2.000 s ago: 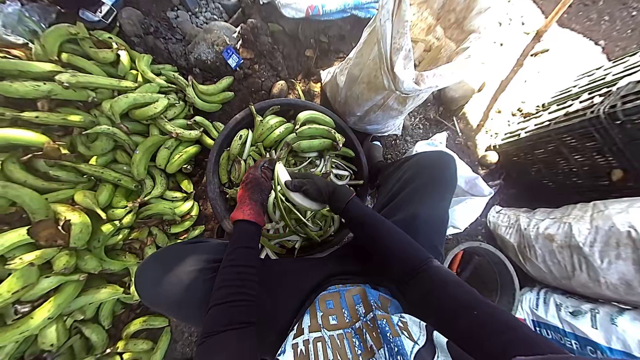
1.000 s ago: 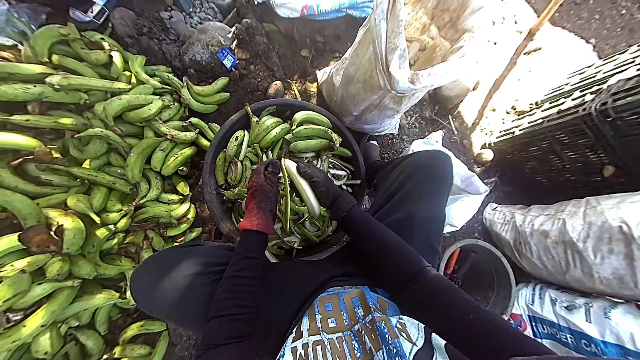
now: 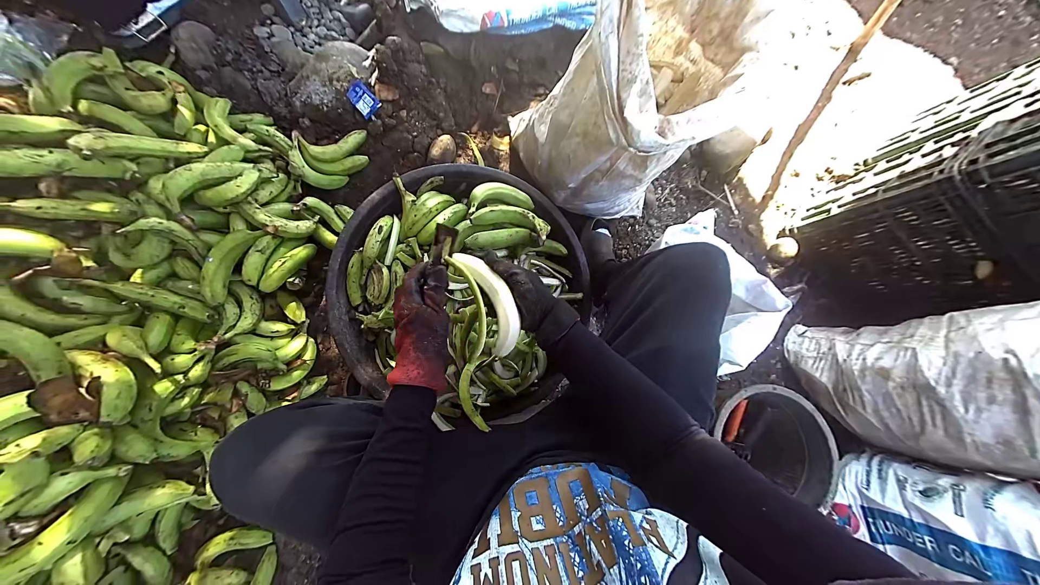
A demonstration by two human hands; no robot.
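Observation:
A round black tub sits in front of my crossed legs, with unpeeled green plantains at its back and cut green peels heaped nearer me. Over it, my left hand, in a red and dark stained glove, grips the stem end of a plantain. The pale, peeled flesh of that plantain curves toward me, and a long green strip of peel hangs beside it. My right hand, in a dark glove, is against the plantain's right side; whether it holds a tool is hidden.
Many green plantains cover the ground at left. An upright white sack stands behind the tub. Farther right are a slatted plastic crate and full sacks. A bucket holding an orange-handled thing stands by my right knee.
The peeled plantain has turned between my hands, and a long strip of peel now hangs down beside it. Both hands have stayed over the tub.

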